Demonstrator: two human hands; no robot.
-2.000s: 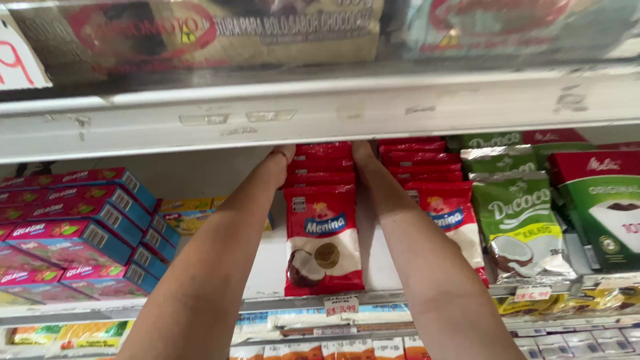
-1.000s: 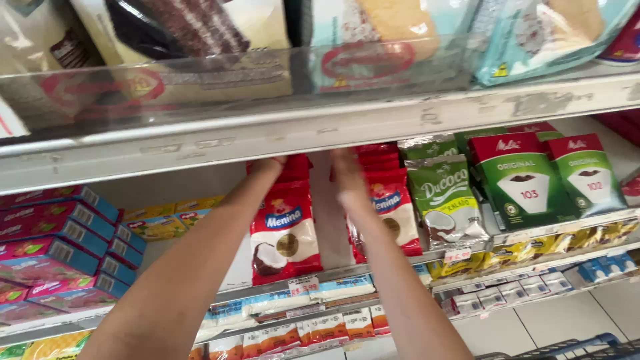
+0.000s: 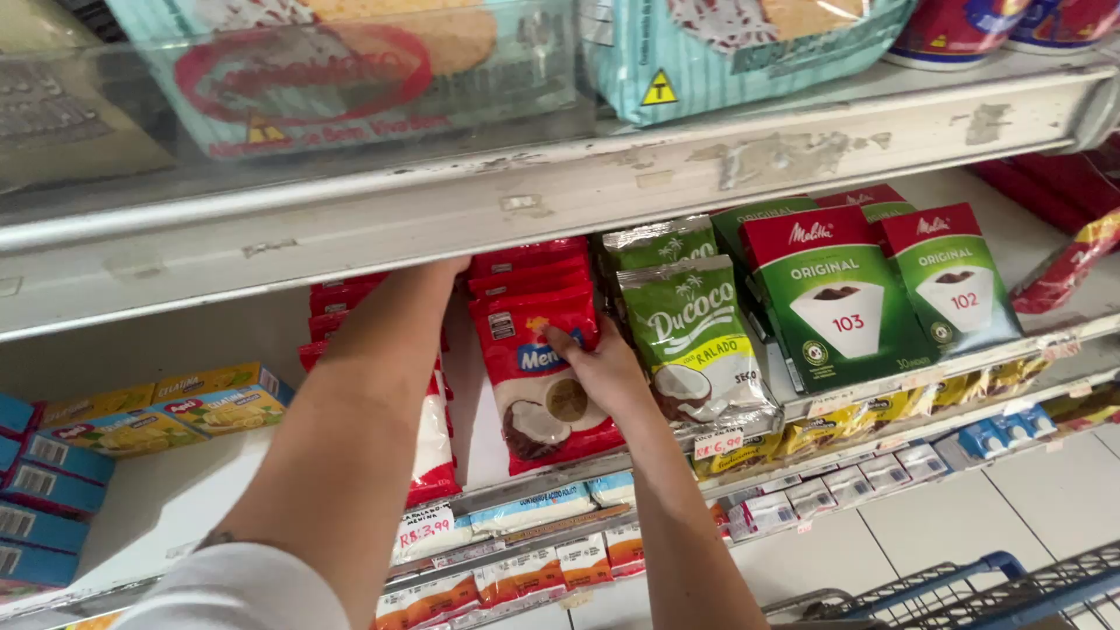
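A row of red Menina coconut packets stands on the shelf. My right hand rests on the front packet's right side, its thumb across the front; its other fingers are hidden. My left arm reaches over a second row of red packets; only part of my left hand shows, at the back of the first row under the upper shelf edge, its fingers hidden. Green Ducoco coconut packets stand just right of my right hand.
Melitta filter boxes stand at the right, yellow gelatin boxes at the left. The upper shelf edge hangs over my hands. Packets line the lower shelves. A shopping cart is at the lower right, above the tiled floor.
Both hands have moved from the left red row to the right one. My right hand has come down from the back onto the front packet. The view has shifted right.
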